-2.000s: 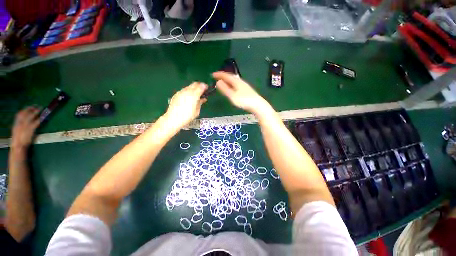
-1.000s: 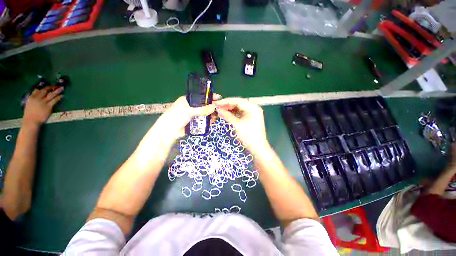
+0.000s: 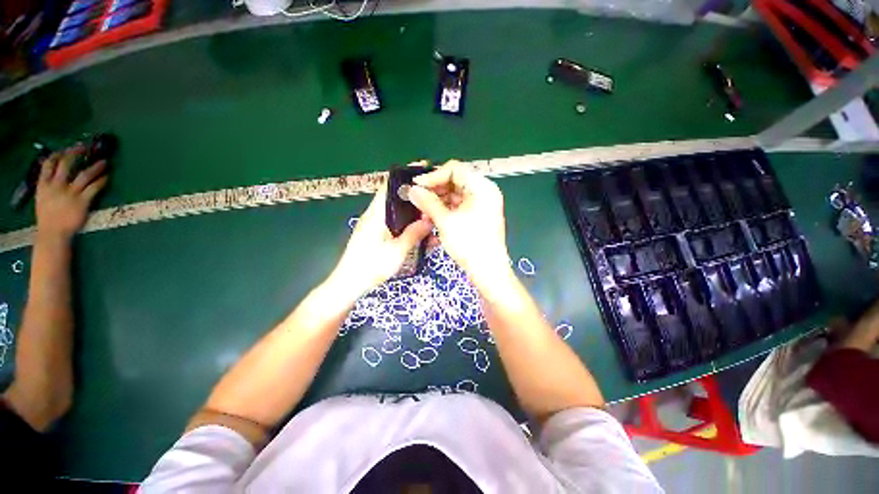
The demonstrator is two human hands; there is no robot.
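Note:
My left hand [image 3: 374,243] holds a black phone body [image 3: 396,205] over the pale strip and the near bench. My right hand [image 3: 465,210] is at the phone's upper part, its thumb and fingers together on a small round greyish part [image 3: 406,192] against the phone's black face. The phone's lower end shows below my left thumb. A loose pile of white rings [image 3: 414,307] lies on the green bench just below my hands. Whether my right hand also grips the phone is hidden by the fingers.
Several black phones lie on the far green belt, one upright ahead [image 3: 451,87]. A black blister tray [image 3: 689,253] is at right. A neighbour's hand [image 3: 66,198] is on the belt at left. A red stool [image 3: 694,425] and another person's sleeve [image 3: 848,391] are at lower right.
My hands reached over the belt, then came back with the phone. The open-looking phone seen a second ago is now more covered by my fingers. The view has shifted, so the belt sits higher.

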